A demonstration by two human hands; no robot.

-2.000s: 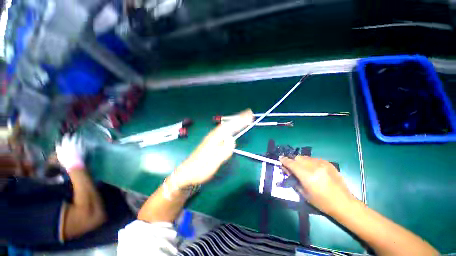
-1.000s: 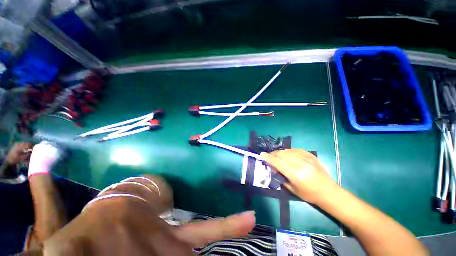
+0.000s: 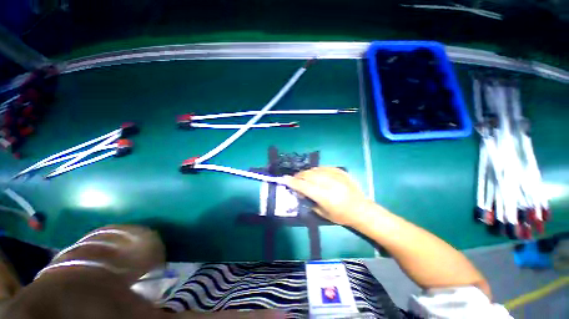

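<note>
A white two-legged cable (image 3: 237, 174) lies on the green mat, with its red and black connector (image 3: 189, 165) at the left. One leg points up and away; the other runs right to my right hand (image 3: 324, 192). My right hand's fingertips pinch that leg's tip over the taped white sheet (image 3: 284, 202); the tip itself is hidden. A pile of small black pieces (image 3: 293, 162) lies just beyond the fingers. My left hand (image 3: 81, 299) is large, blurred and cut off at the bottom left, near the camera; its fingers cannot be made out.
Another two-legged cable (image 3: 324, 112) lies beyond, crossed by the first one's leg. More cables (image 3: 87, 146) lie left, and a dark red heap (image 3: 25, 112) far left. A blue tray (image 3: 419, 135) with dark contents stands back right; a cable bundle (image 3: 508, 162) lies right of it.
My left hand has left the cable and drawn back toward the camera at the bottom left. My right hand stays at the leg's tip. The view has shifted right, showing the cable bundle.
</note>
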